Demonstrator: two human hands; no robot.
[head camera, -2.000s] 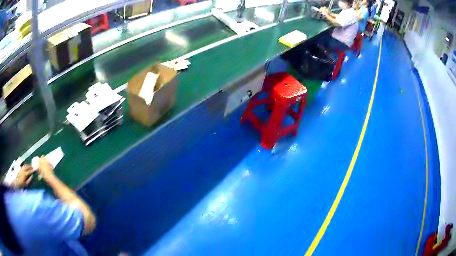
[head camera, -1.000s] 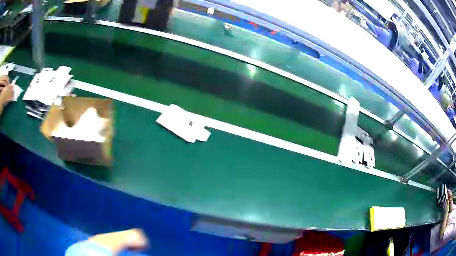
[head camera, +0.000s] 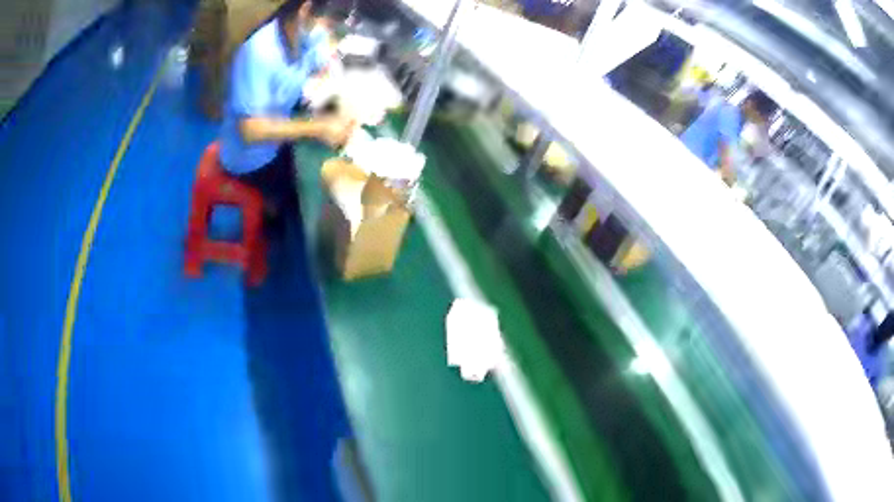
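Observation:
Neither of my hands is in the picture. A white flat hang-tab box or small stack of them (head camera: 473, 339) lies on the dark-green worktop (head camera: 402, 392) against the side rail (head camera: 451, 257). Further off, an open brown cardboard carton (head camera: 374, 245) stands on the worktop, its flaps up. White boxes (head camera: 384, 157) are piled just behind it. The view is blurred, so their print cannot be read.
A person in a blue shirt (head camera: 263, 88) sits on a red stool (head camera: 225, 221) at the worktop's far end, an arm reaching over it. The green conveyor belt (head camera: 529, 343) runs right of the rail. A grey post (head camera: 431, 83) rises beside the carton. Blue floor lies left.
The view has swung left along the bench, so the carton and seated person now show at upper centre-left. The hand at the bottom edge one second ago is out of the picture.

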